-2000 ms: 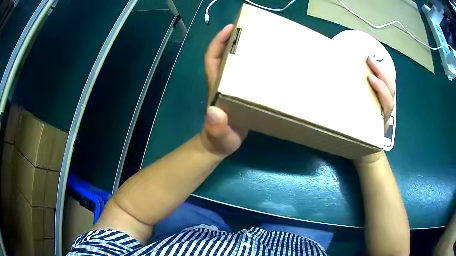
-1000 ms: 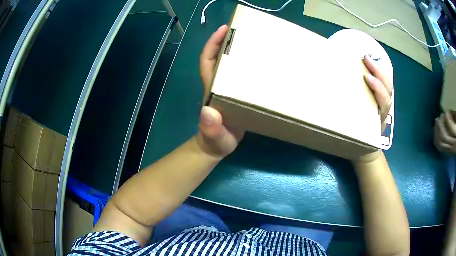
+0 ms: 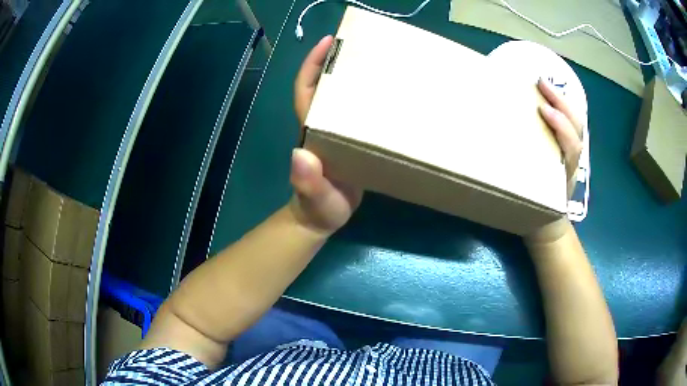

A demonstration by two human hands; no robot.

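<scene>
A closed tan cardboard box (image 3: pixel 437 113) is held tilted above the table, with a small slot at its left short end. My left hand (image 3: pixel 320 177) grips that left end, thumb on the front side and fingers behind. My right hand (image 3: pixel 561 136) grips the right end, fingers over the edge. The white digital scale (image 3: pixel 578 90) shows behind and to the right of the box. The box hides most of it; whether they touch cannot be told.
A metal-railed rack (image 3: pixel 135 143) stands at the left with stacked cartons (image 3: pixel 56 264) and a blue bin (image 3: pixel 128 294) low down. A cardboard sheet (image 3: pixel 527 30) and white cable (image 3: pixel 561 33) lie at the far side. A small carton (image 3: pixel 663 143) and power strip (image 3: pixel 651 34) are at right.
My hands and the box have shifted slightly left in view. The small carton at right now stands on the table, and the other person's hand has moved away from it.
</scene>
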